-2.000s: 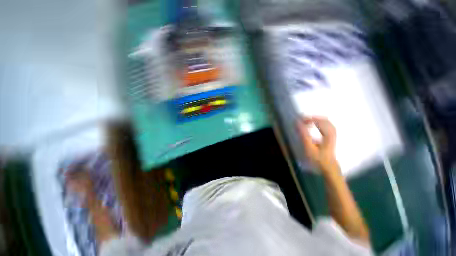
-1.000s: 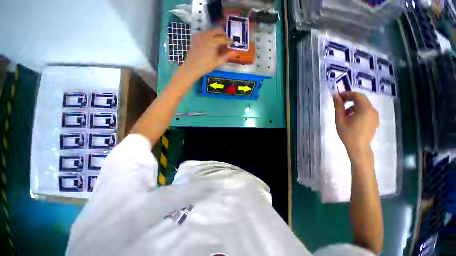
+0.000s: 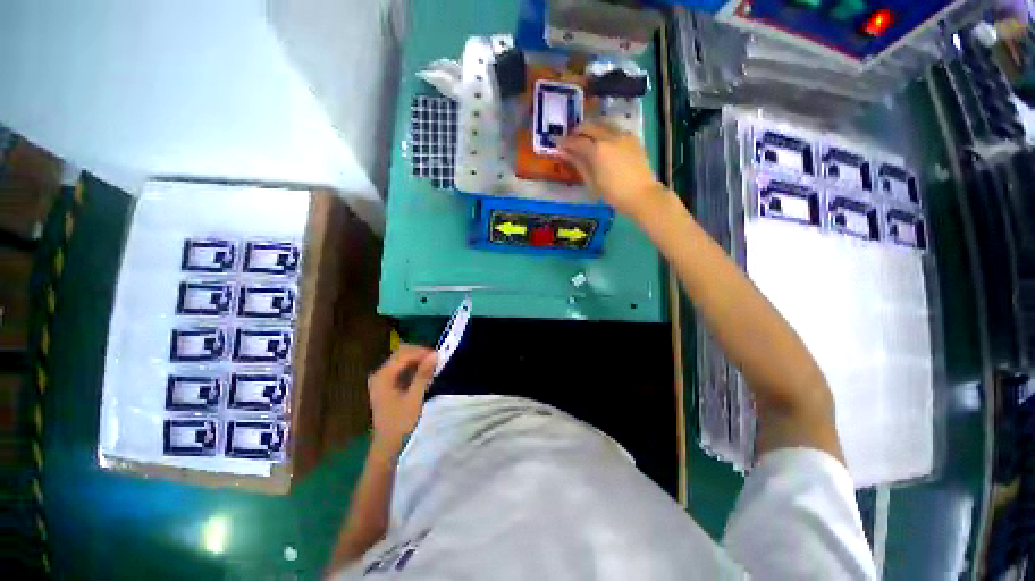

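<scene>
My left hand (image 3: 403, 384) is low, in front of the bench's front edge, and holds a phone frame (image 3: 454, 331) tilted nearly edge-on. My right hand (image 3: 607, 159) is at the press, its fingertips on the lower right corner of another phone frame (image 3: 555, 111). That frame lies upright in the orange press nest (image 3: 547, 166), between dark side clamps, on the perforated base plate (image 3: 485, 170). The blue start box (image 3: 543, 226) with two yellow arrows and a red button sits just below the nest.
A tray (image 3: 142, 340) with rows of frames lies on a carton (image 3: 312, 340) at left. Stacked trays (image 3: 840, 295) with frames stand at right. A black-and-white grid sheet (image 3: 434, 139), white wrap (image 3: 440, 77) and thin tweezers (image 3: 437, 288) lie on the bench. A control panel (image 3: 846, 25) hangs at upper right.
My left hand has left the nest and moved down, now holding a frame. My right hand has moved from the right tray to the nest, where a frame lies.
</scene>
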